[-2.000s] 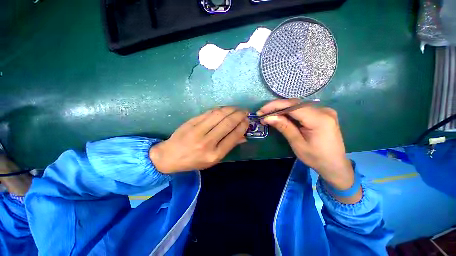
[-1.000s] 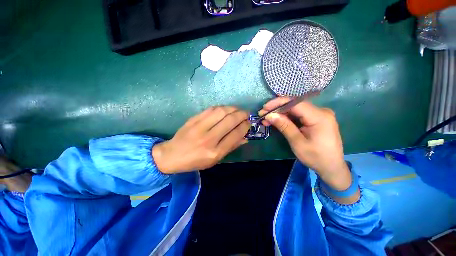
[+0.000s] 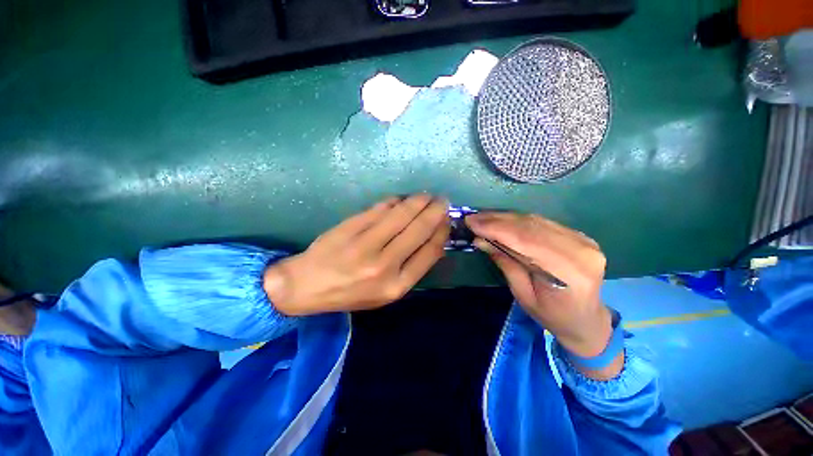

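A watch case [image 3: 461, 233] with a shiny silver rim lies at the mat's front edge, mostly hidden between my hands. My left hand [image 3: 367, 258] holds its left side with the fingertips. My right hand [image 3: 546, 267] holds thin dark tweezers [image 3: 533, 265], whose rear end points down and right across the fingers; their tips are hidden at the case. The round screw dish [image 3: 544, 110], partly covered by silver screws, stands just beyond my right hand. A blue band is on my right wrist.
A black foam tray [image 3: 321, 37] with cases in pockets lies at the back. At right are an orange screwdriver [image 3: 774, 18], a clear bag [image 3: 768, 75], a paper stack [image 3: 788, 174] and a black cord with a whitish clip [image 3: 763, 263]. Another person's arm [image 3: 16, 321] shows at far left.
The tweezers' rear end has swung from pointing up and right to down and right. My right hand has turned with them. The orange screwdriver has come into view at top right.
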